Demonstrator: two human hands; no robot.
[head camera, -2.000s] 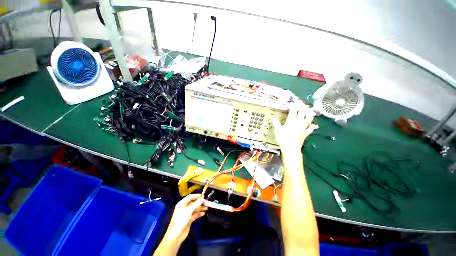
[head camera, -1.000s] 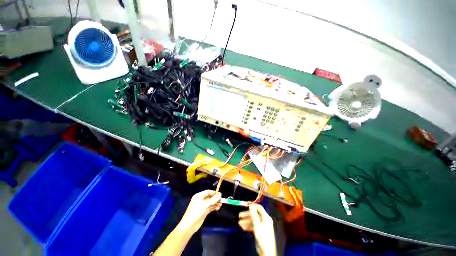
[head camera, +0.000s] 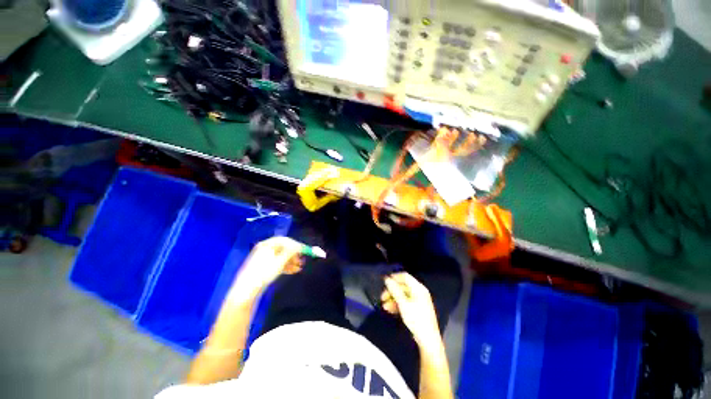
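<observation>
My left hand (head camera: 273, 257) holds a small cable connector with a green part (head camera: 313, 251) above my lap; its light tip points right. My right hand (head camera: 399, 294) is near my right thigh with fingers bent together; whether it holds anything cannot be told. The orange-yellow test fixture board (head camera: 405, 199) lies along the table edge in front of my hands. Orange test leads (head camera: 401, 167) run from the beige cable tester (head camera: 436, 58) down to the board. The tester's screen is lit blue-white.
A heap of black cables (head camera: 222, 58) lies left of the tester. A loose black cable coil (head camera: 651, 195) and a white-green connector (head camera: 592, 230) lie right. Blue bins (head camera: 191, 269) stand left, and more blue bins (head camera: 538, 343) stand right, the far right one with black cables. Two fans stand behind.
The view has tilted down toward my lap. My hands have moved apart and away from the board. The green connector, earlier between both hands, is now only at my left hand.
</observation>
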